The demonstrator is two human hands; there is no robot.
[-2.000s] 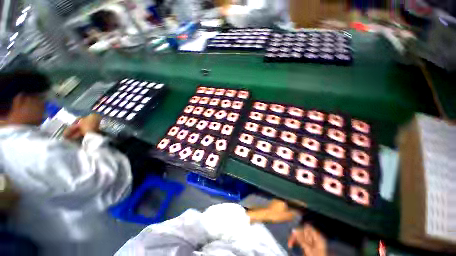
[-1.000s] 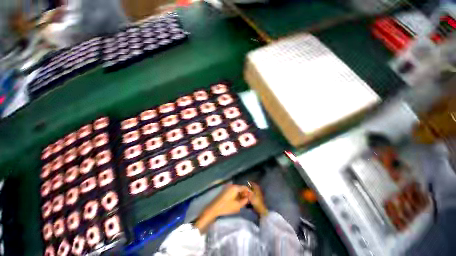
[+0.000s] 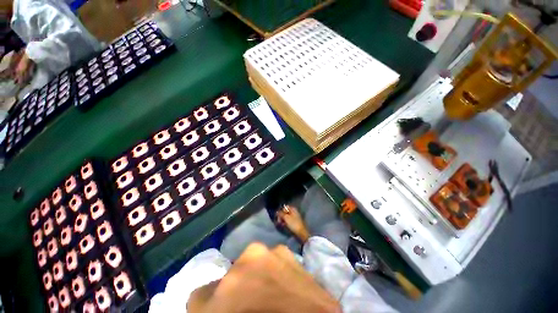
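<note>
My left hand (image 3: 263,281) is large and blurred at the bottom centre, close to the camera; its fingertips and anything in them cannot be made out. My right hand (image 3: 293,221) is small and lower down, over my lap beyond the bench edge, its fingers bent; whether it holds something cannot be told. The hands are apart. In front lies a black tray (image 3: 186,185) with rows of white, pink-rimmed square housings (image 3: 194,202) with dark round centres. A similar filled tray (image 3: 125,257) lies to its left.
A thick stack of carrier sheets (image 3: 342,92) stands behind, beside a paper slip (image 3: 267,119). At right is a white heat press (image 3: 367,168) with orange fixtures (image 3: 434,150) and a gold press head (image 3: 471,95). More trays (image 3: 116,64) and a person in white (image 3: 52,36) are at the upper left.
The view has swung right, bringing the press fully into sight. My hands, together one second ago, are now apart; my left hand has come up close to the camera.
</note>
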